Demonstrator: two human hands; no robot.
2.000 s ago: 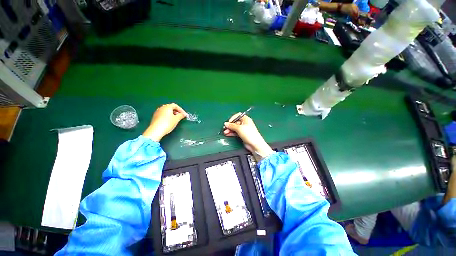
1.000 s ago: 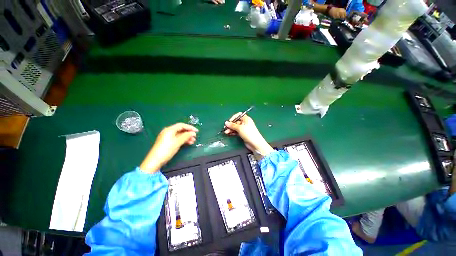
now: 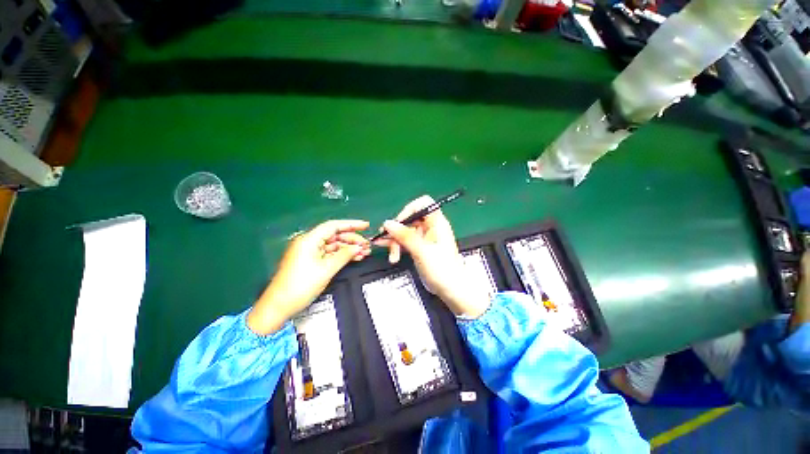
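Observation:
My right hand holds dark tweezers, their tip pointing down-left at my left fingertips. My left hand has thumb and fingers close together beside the tip; whether a tiny part is between them cannot be told. Both hands are over the upper edge of a black foam tray. Its pockets hold several phone assemblies, silver-white with orange flex cables. My right wrist partly covers one assembly. A small heap of clear parts lies on the bench above my left hand.
A clear cup of whitish bits and a white liner strip are at left. A plastic-wrapped post rises at right. Another black tray and a person's blue sleeve are at far right. A metal rack stands at upper left.
My left hand moved from the parts heap down to the tray's upper edge. My right hand moved slightly, the tweezers rotated, and the tip now meets my left fingertips. The view has shifted slightly.

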